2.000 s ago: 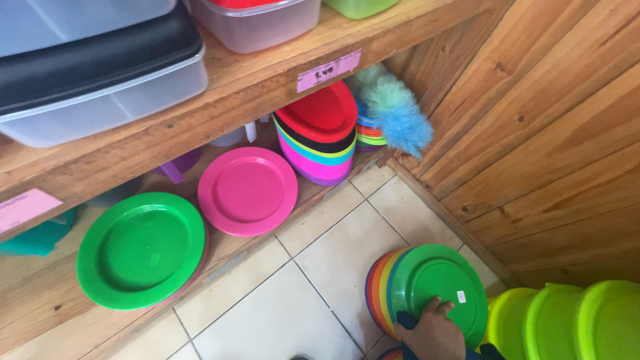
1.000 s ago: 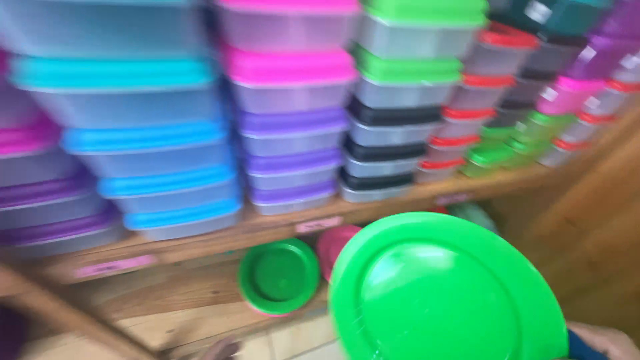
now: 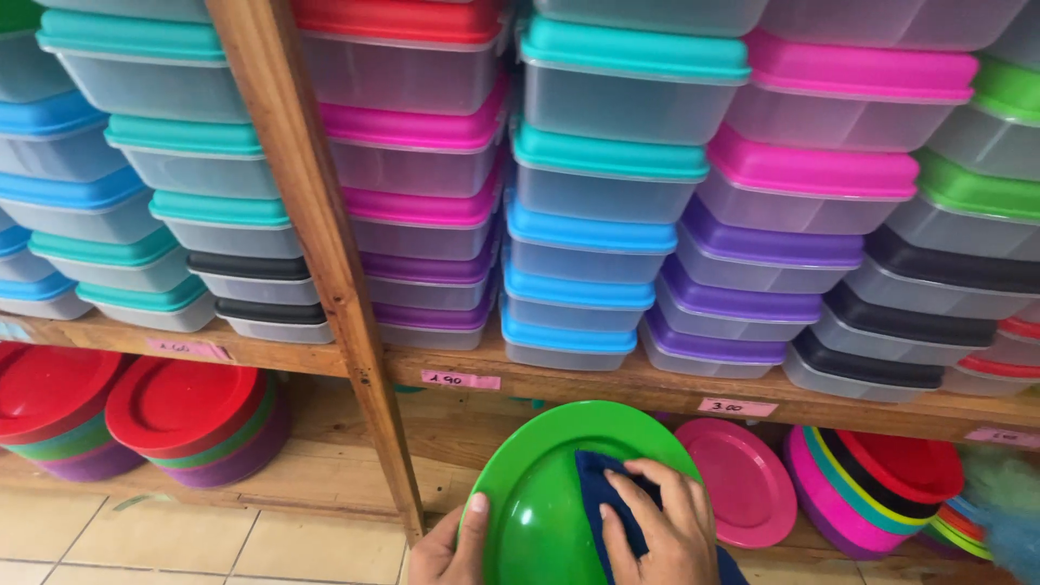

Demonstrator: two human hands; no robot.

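A green plastic plate (image 3: 532,496) is held up at the bottom centre, in front of the lower shelf. My left hand (image 3: 451,540) grips its left rim, with the thumb on the upper face. My right hand (image 3: 666,524) presses a dark blue cloth (image 3: 597,487) against the right half of the plate, fingers spread over the cloth. Just behind the plate's right edge lies a pink plate (image 3: 739,483) on the lower shelf.
Lidded plastic containers (image 3: 613,101) fill the upper shelf, whose wooden edge (image 3: 569,386) bears price tags. A wooden post (image 3: 325,244) stands left. Stacked red-topped plates (image 3: 187,406) and multicoloured bowls (image 3: 902,471) sit below. A fluffy duster (image 3: 1007,512) is at far right.
A hand was on a green plate in a stack on the floor; now a green plate is held up in both hands, with a blue cloth on it. The view has swung to the left.
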